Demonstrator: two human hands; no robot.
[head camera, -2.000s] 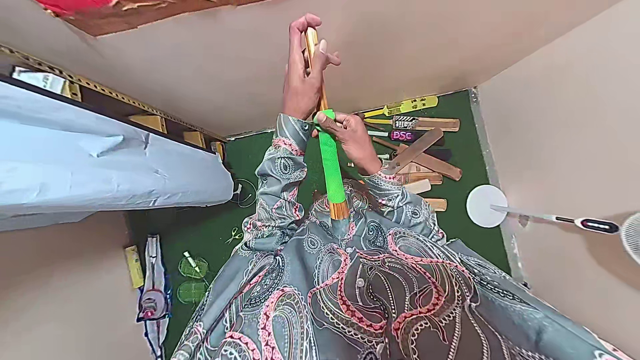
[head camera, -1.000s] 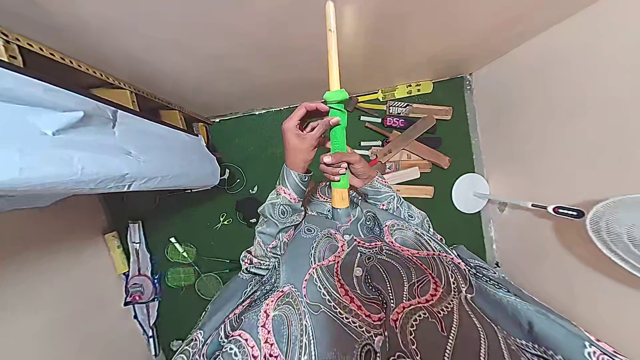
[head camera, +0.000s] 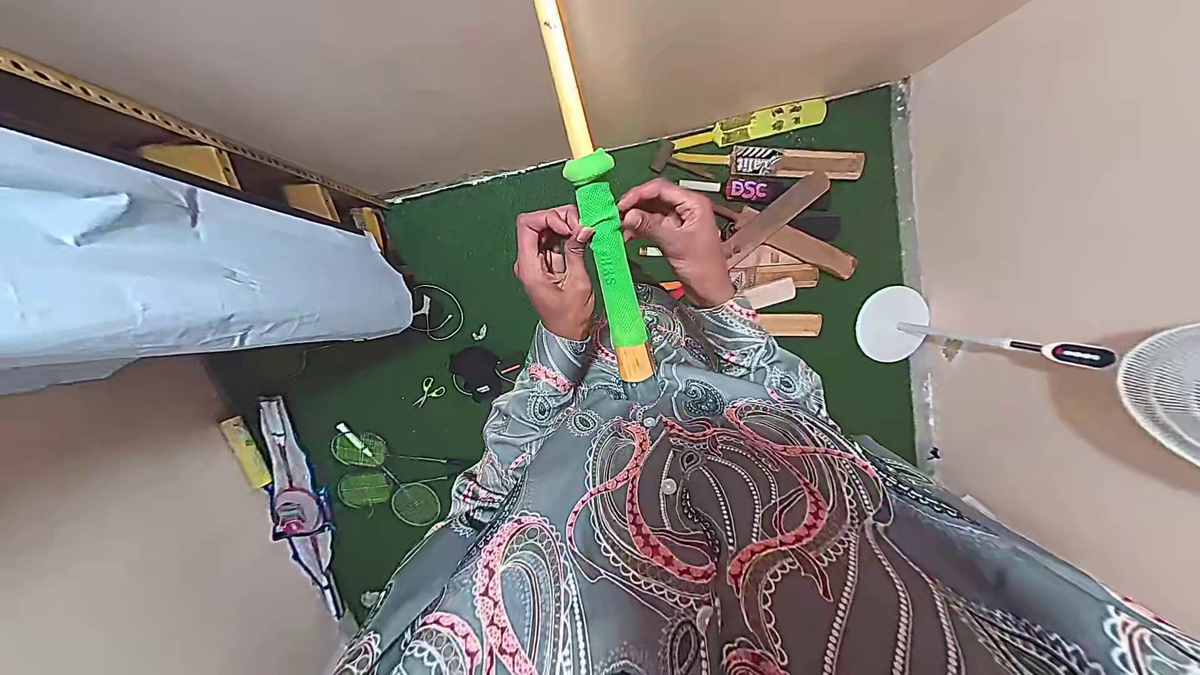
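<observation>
A green rubber grip sleeve (head camera: 614, 272) sits around a wooden rod (head camera: 564, 80), with its upper end bunched into a thick ring. Bare wood shows above the ring and below the sleeve, where the lower end stands against the patterned shirt. My left hand (head camera: 558, 267) is at the sleeve's left side, thumb and fingertips pinching its upper part. From the right, my right hand (head camera: 680, 234) has its fingertips on the sleeve's edge just below the ring. The sleeve looks creased between the hands.
Several cricket bats (head camera: 797, 164) lie on the green carpet (head camera: 844, 375) at the right. A white pedestal fan (head camera: 1162, 394) stands by the right wall. A white-covered surface (head camera: 187, 272) juts in from the left. Badminton rackets (head camera: 415, 503), scissors (head camera: 428, 392) and a black cap (head camera: 476, 372) lie at lower left.
Two seconds ago one hand was high on the bare rod; now both are at the sleeve. Since one second ago, my right hand has moved up from the sleeve's lower part.
</observation>
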